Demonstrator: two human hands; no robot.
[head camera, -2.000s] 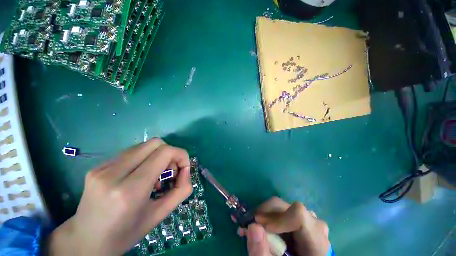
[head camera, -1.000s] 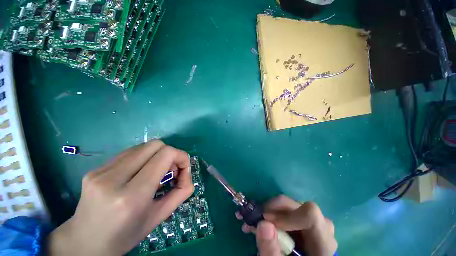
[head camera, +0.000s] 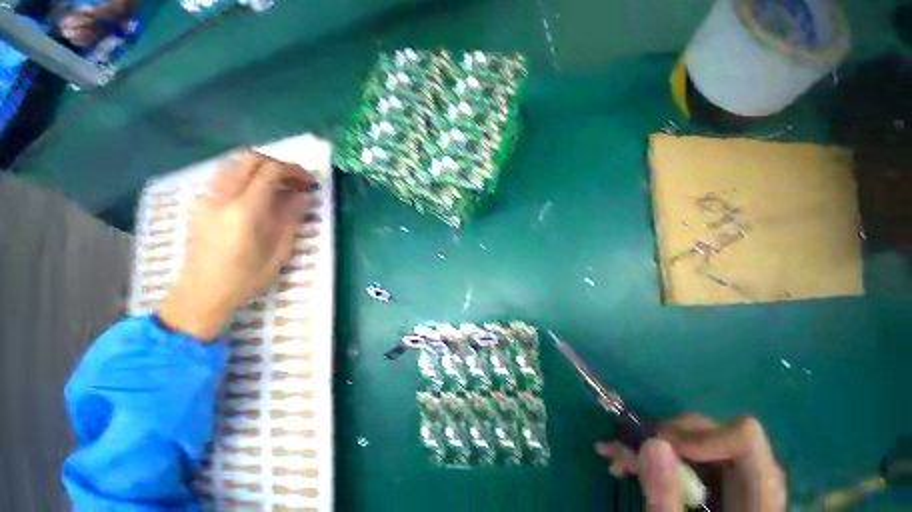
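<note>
The green PCB panel (head camera: 482, 400) lies flat in front of me, with small white-outlined modules (head camera: 414, 342) at its top left edge and top. Another module (head camera: 378, 292) lies loose on the mat above it. My left hand (head camera: 235, 225) is over the upper part of the white component tray (head camera: 322, 400) at left; it is blurred, and I cannot tell whether its fingers hold anything. My right hand (head camera: 700, 460) holds the soldering iron (head camera: 627, 420) by its pale grip, tip pointing up-left, just right of the panel and apart from it.
A stack of PCB panels (head camera: 440, 125) stands beyond the working panel. A cardboard pad (head camera: 760, 225) with solder scraps is at right, with a white roll (head camera: 765, 55) beyond it. Another person's hand (head camera: 95, 20) and blue sleeve show at top left.
The view has shifted left. My left hand has left the panel and moved to the tray, letting go of the module it held. The soldering iron stays in my right hand.
</note>
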